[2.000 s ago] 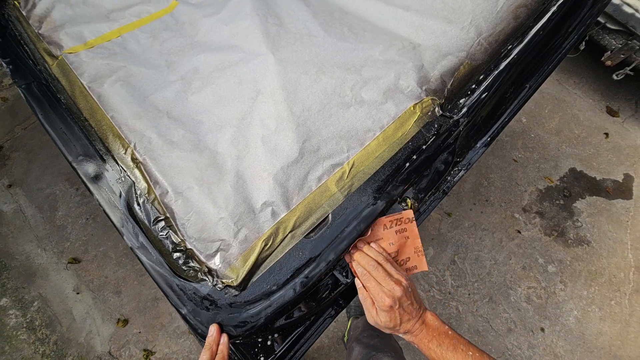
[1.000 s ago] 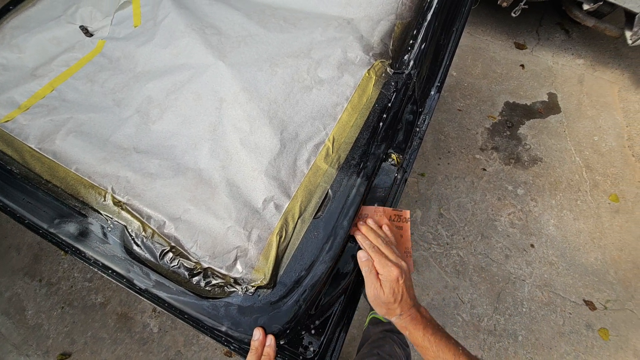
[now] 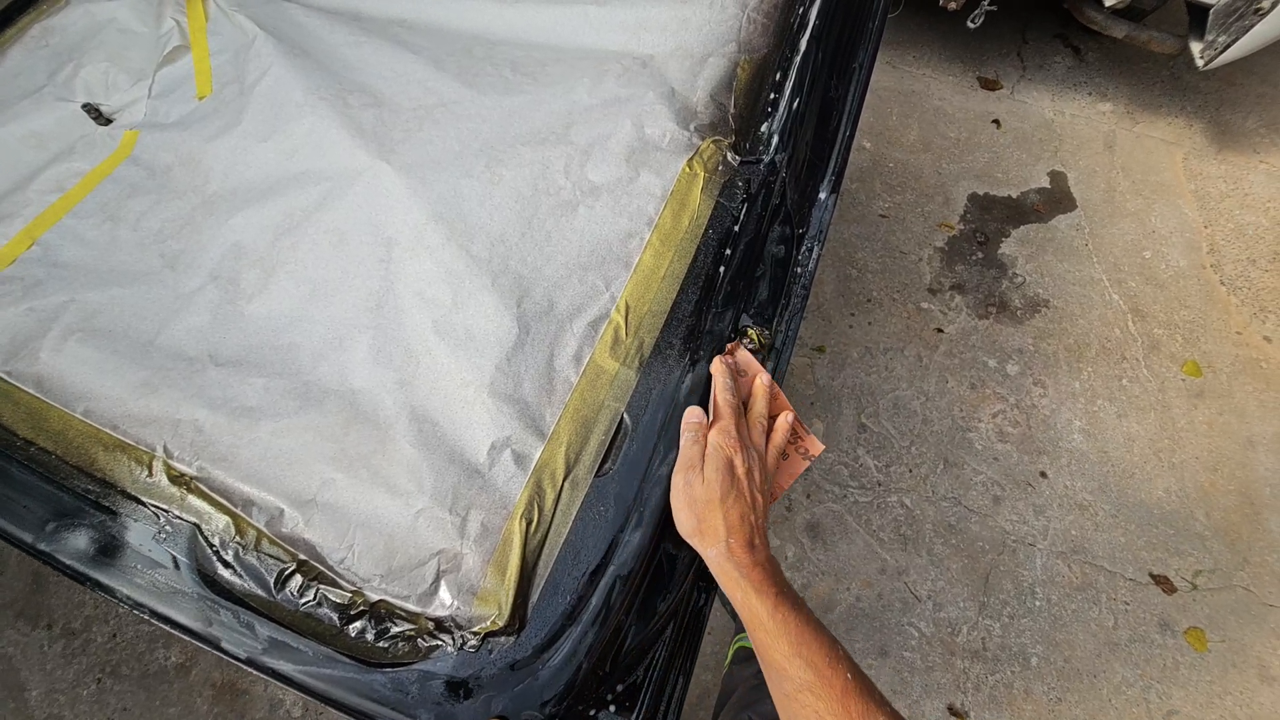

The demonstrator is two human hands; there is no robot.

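Note:
My right hand [image 3: 735, 470] lies with extended fingers on a folded sheet of orange sandpaper [image 3: 795, 455], pressing it to the edge of a wet, black-painted vehicle panel frame [image 3: 640, 530]. Printing shows on the paper's back. Just beyond my fingertips is a small opening with crumpled yellow tape [image 3: 754, 338] in it. White masking paper [image 3: 400, 250] covers the middle of the panel, bordered by yellow masking tape [image 3: 600, 370] with dark overspray. My left hand is outside the view.
Concrete floor [image 3: 950, 480] with a dark wet stain [image 3: 995, 245] and scattered leaves lies right of the panel. Whitish and dark vehicle parts [image 3: 1235, 30] stand at the top right. A dark trouser leg [image 3: 745, 680] shows beneath my right forearm.
My right hand has moved up along the frame edge with the sandpaper, close to the taped opening. The left fingertips, earlier on the lower frame corner, are out of sight. The view has turned.

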